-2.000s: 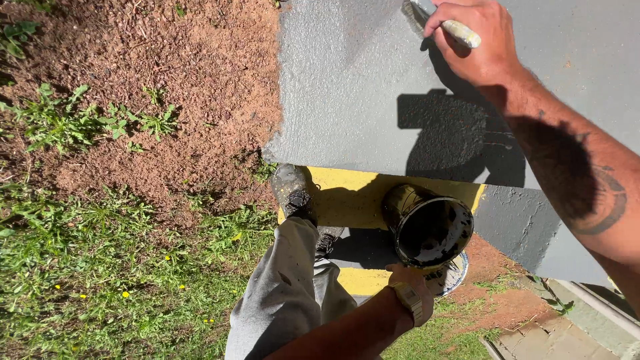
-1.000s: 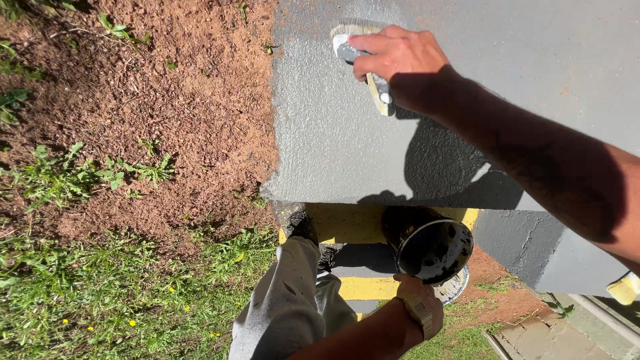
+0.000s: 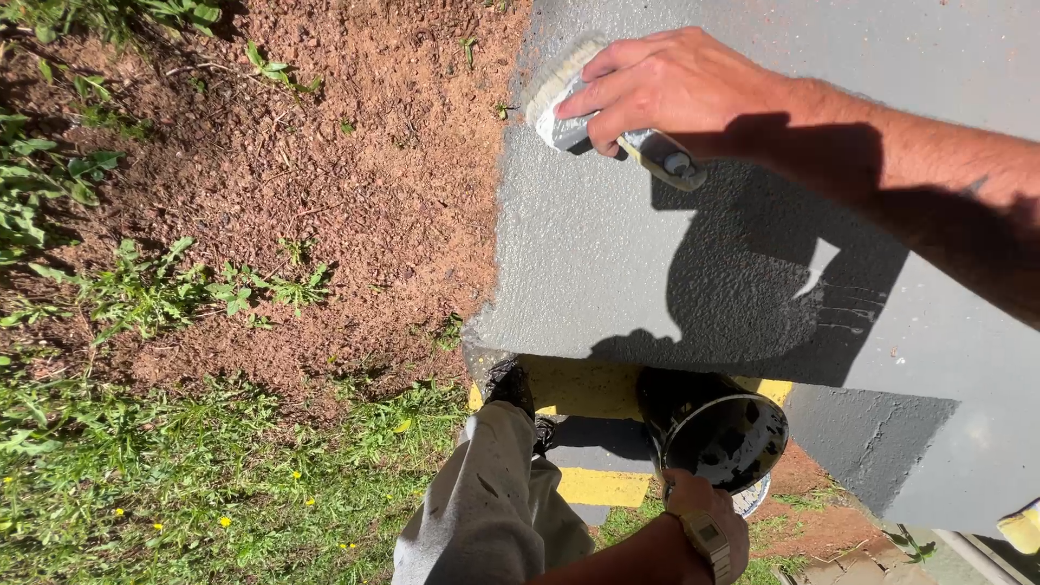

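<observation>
My right hand (image 3: 662,89) grips a wide paintbrush (image 3: 569,101) by its paint-smeared handle. The pale bristles lie against the grey-painted concrete surface (image 3: 585,244), close to its rough edge beside the soil. My left hand (image 3: 705,516), with a watch at the wrist, holds a black paint bucket (image 3: 658,414) by its lower rim side. The bucket is tilted, and its open mouth shows grey paint coating the inside. It is beside the edge of the grey surface, above yellow-edged steps (image 3: 601,487).
Reddish soil (image 3: 390,162) and weedy grass (image 3: 244,487) border the surface on the left. A paint-spotted shoe (image 3: 508,382) and grey trousers (image 3: 479,487) are beside the steps. Part of a round, paint-marked container (image 3: 754,497) shows beneath the bucket. A yellowish object (image 3: 1022,526) sits at the right edge.
My right hand has carried the brush left across the grey surface, toward the edge by the soil. My left hand still holds the tilted bucket.
</observation>
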